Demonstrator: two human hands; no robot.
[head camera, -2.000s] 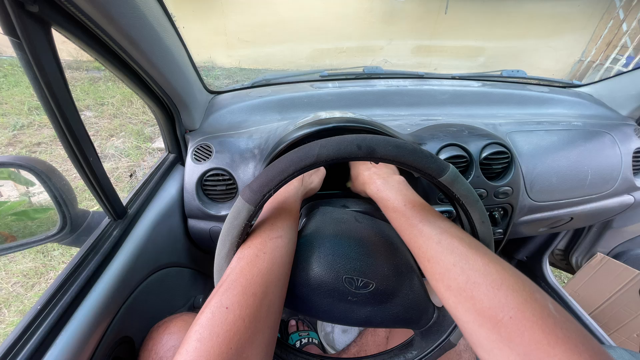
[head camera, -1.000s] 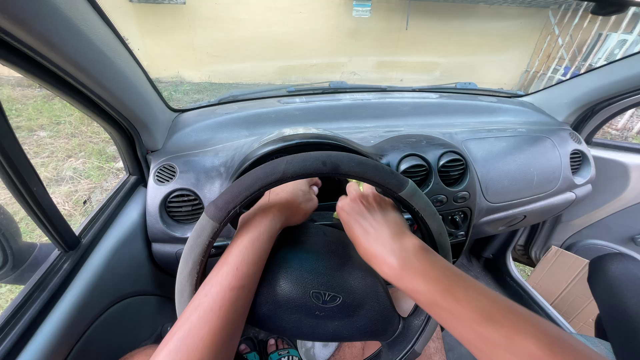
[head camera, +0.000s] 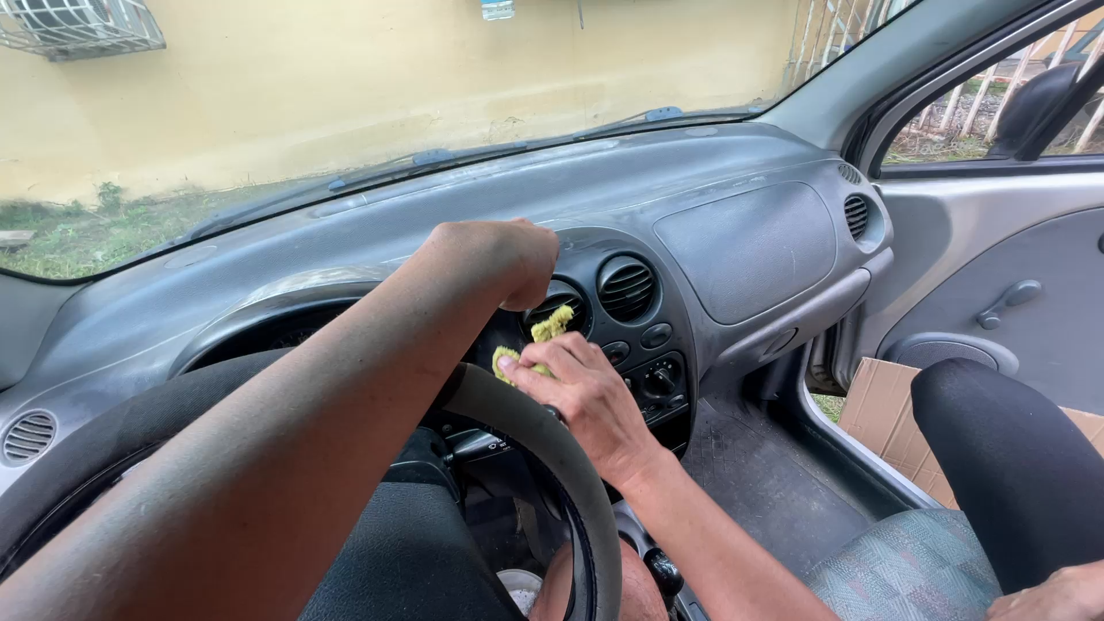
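My left hand (head camera: 517, 259) reaches over the steering wheel (head camera: 535, 423) to the left round air vent (head camera: 556, 306) on the centre of the dashboard; its fingertips are hidden, so what it holds cannot be told. Just below and to the right, my right hand (head camera: 573, 388) grips a fuzzy yellow cloth (head camera: 552, 323), whose ends stick out past the thumb and fingers, in front of the same vent. A second round vent (head camera: 626, 288) lies to the right, above the climate control knobs (head camera: 662, 377).
The grey dashboard (head camera: 517, 190) runs under the windshield to the glove box (head camera: 746, 250). A gear lever (head camera: 662, 571) stands low between the seats. On the patterned passenger seat (head camera: 906, 561) is another person's dark-clad leg (head camera: 983, 457), with a hand (head camera: 1052, 595) near it. Cardboard (head camera: 888, 414) leans by the open door.
Both hands have moved right, from behind the top of the steering wheel to the centre vents. The yellow cloth now shows plainly in my right hand. The view has swung right.
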